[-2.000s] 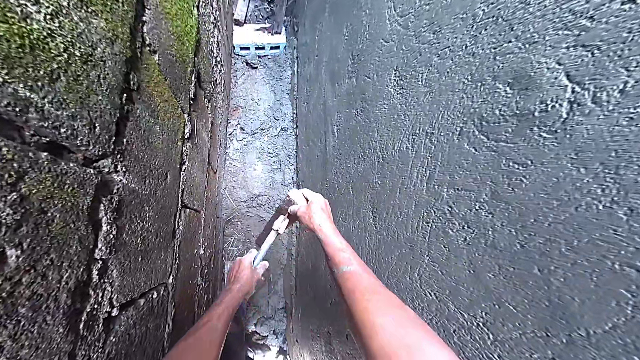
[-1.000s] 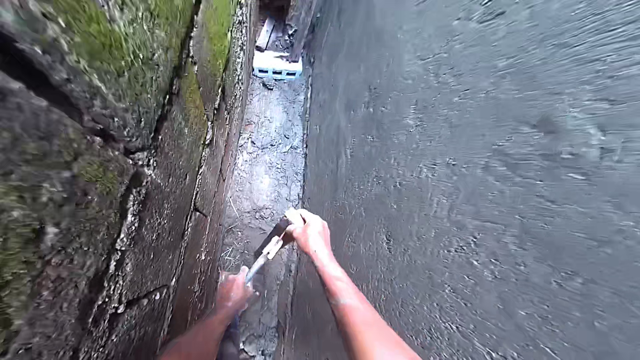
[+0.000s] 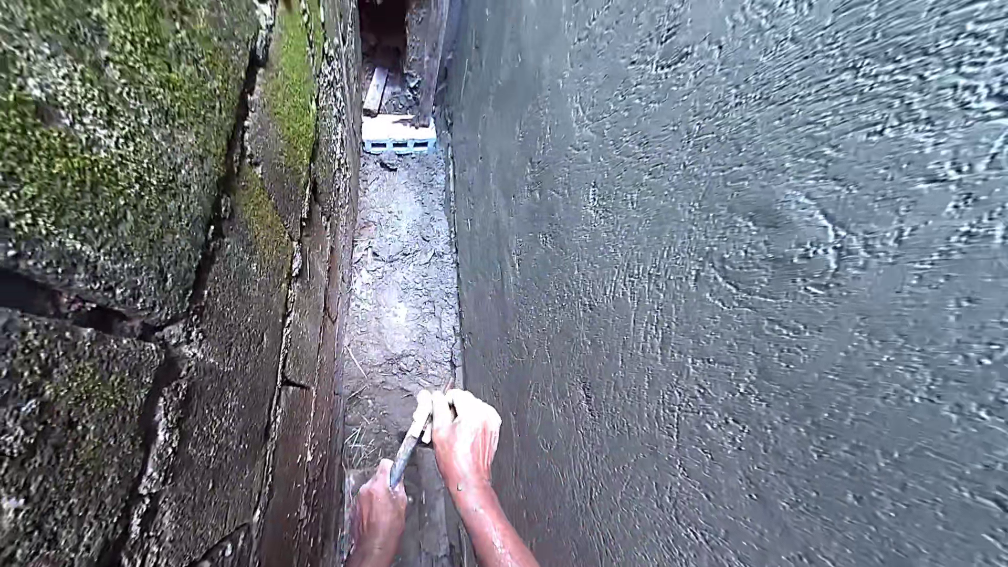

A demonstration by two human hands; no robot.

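Observation:
A slim handled tool (image 3: 405, 457), whose kind I cannot tell, slants between my hands above the narrow floor strip. My left hand (image 3: 379, 504) is closed around its lower, greyish end. At its upper end, my right hand (image 3: 466, 429) grips it with wet, pale-smeared fingers. Those fingers cover much of the tool's far part. Close by on the right rises a wall coated in wet grey mortar (image 3: 669, 315), with swirled ridges in its surface.
A mossy stone-block wall (image 3: 118, 157) with deep joints stands at the left. Mortar-spattered ground (image 3: 398, 291) runs between the walls. Farther along lie a light-blue slotted block (image 3: 399, 145) and a wooden board (image 3: 376, 90).
The tool stays between both hands. Against one second ago, the view has shifted, and my hands appear lower in it.

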